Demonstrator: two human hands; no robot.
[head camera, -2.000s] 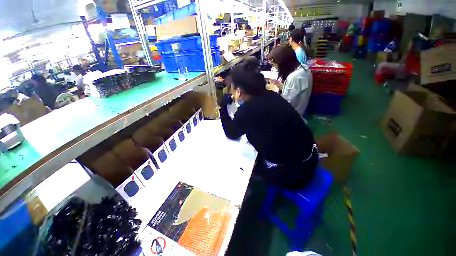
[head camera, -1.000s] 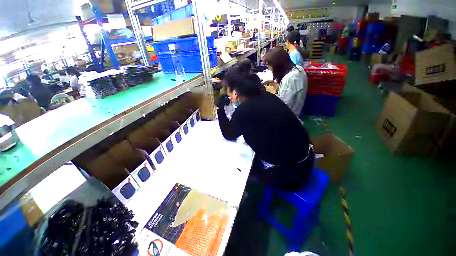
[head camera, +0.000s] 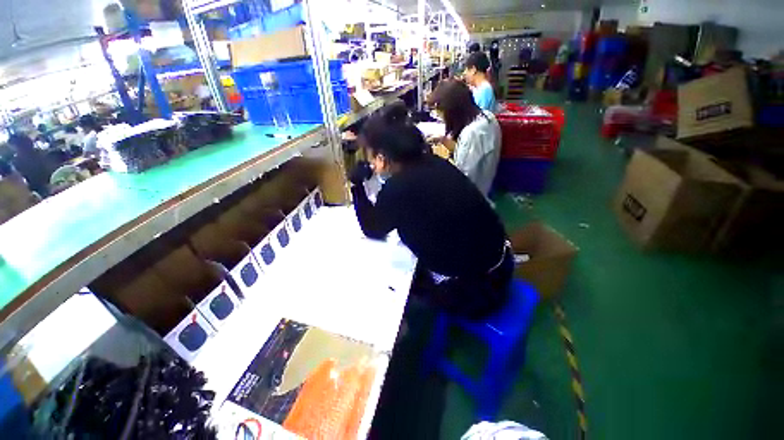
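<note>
Neither of my hands is in the picture. A row of white retail boxes (head camera: 221, 302) with dark pictures on their fronts stands along the bench under the shelf edge, with brown flaps (head camera: 155, 288) up behind them. An orange, black and tan printed sheet (head camera: 331, 400) lies flat on the white bench (head camera: 320, 272) nearest me. A heap of glossy black cables (head camera: 129, 395) lies at the lower left, partly behind clear plastic.
A green-topped shelf (head camera: 142, 204) runs above the boxes, with a blue bin (head camera: 288, 88) on it. A person in black (head camera: 430, 210) sits on a blue stool (head camera: 488, 344). Cardboard cartons (head camera: 675, 193) stand on the green floor at right. White fabric (head camera: 503, 431) shows at the bottom edge.
The whole view has shifted, so the bench, boxes and seated person appear further left. More of the white fabric shows at the bottom. The boxes and sheet keep their places on the bench.
</note>
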